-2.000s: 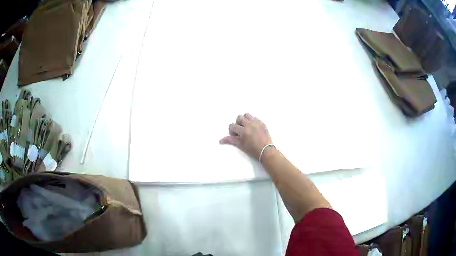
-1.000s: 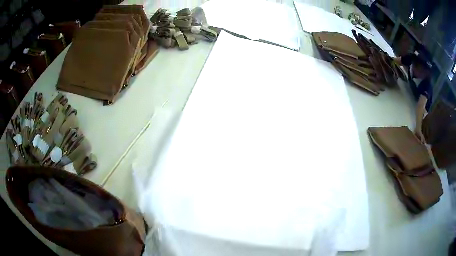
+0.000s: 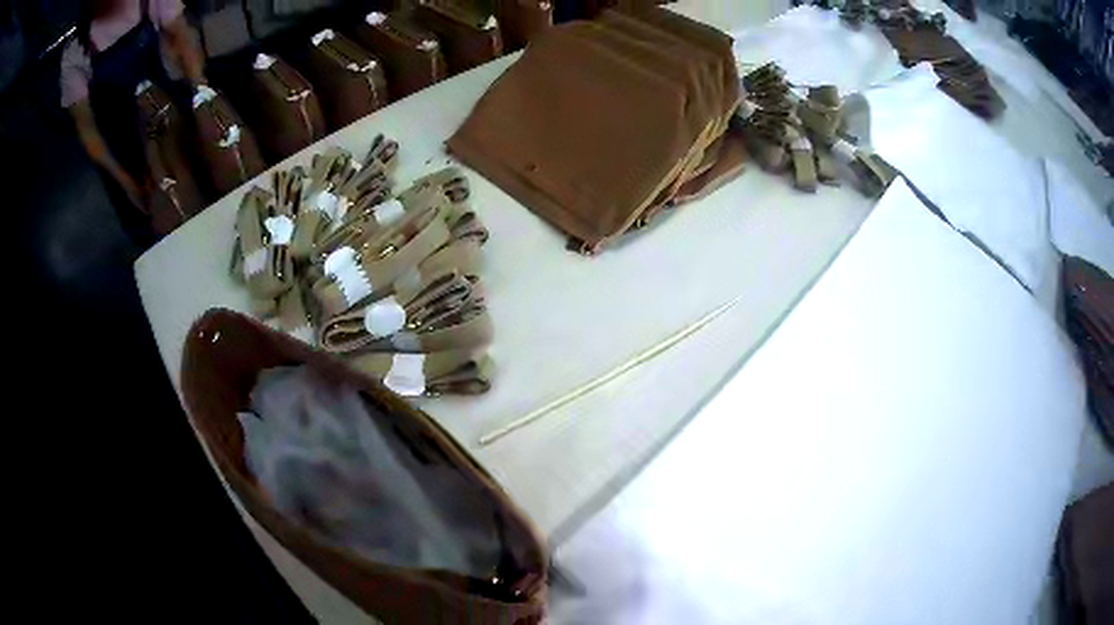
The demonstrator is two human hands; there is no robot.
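Note:
A brown handbag [image 3: 354,586] stands open at the lower left, with greyish crumpled stuffing tissue [image 3: 342,470] inside its dark mouth. The large white tissue stack [image 3: 855,415] lies to its right. A blurred pale patch, perhaps lifted tissue [image 3: 617,568], shows at the stack's lower left beside the bag. Neither of my hands can be made out in the picture.
Tan strap bundles [image 3: 391,263] with white wraps lie behind the handbag. A thin pale stick [image 3: 605,372] lies left of the stack. Flat brown bags [image 3: 599,122] are piled further back. Filled bags [image 3: 287,98] stand in a row beyond the table edge, near a person [image 3: 128,73].
The view has swung left, so the handbag and straps appear further right. The hand seen on the stack two seconds ago is out of view. The lifted tissue seen a second ago is mostly out of view.

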